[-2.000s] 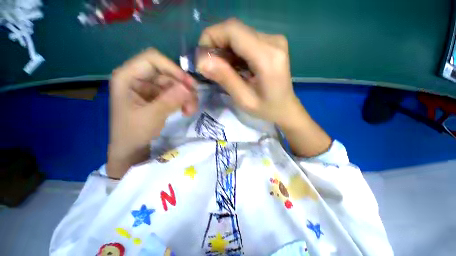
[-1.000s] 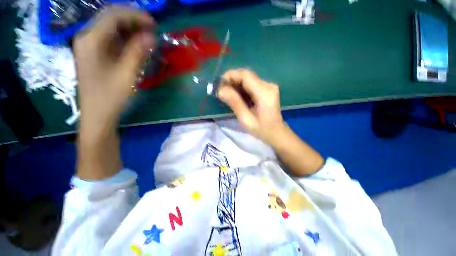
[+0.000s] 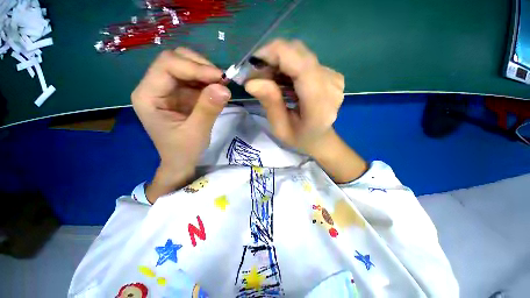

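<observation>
My left hand (image 3: pixel 180 105) has a small dark piece pinched between thumb and index finger at their tips. My right hand (image 3: pixel 296 93) holds a thin silver rod (image 3: pixel 267 32) that points up and to the right over the bench. A small white tab (image 3: pixel 232 72) sits at the rod's lower end, between the two hands, close to my left fingertips. A small dark tool (image 3: pixel 258 62) shows partly in my right fingers; the rest of it is hidden in the palm. Both hands are at the bench's front edge, above the lap.
A loose pile of red leads (image 3: pixel 139 38) with silver ends lies on the green bench (image 3: pixel 395 46). White strips (image 3: pixel 23 35) are heaped at the far left. A pale blue scale (image 3: pixel 519 52) is cut off at the right edge.
My left hand has come back from over the red pile and now meets my right hand at the rod's lower end. The view has tilted down; the blue trays are out of it.
</observation>
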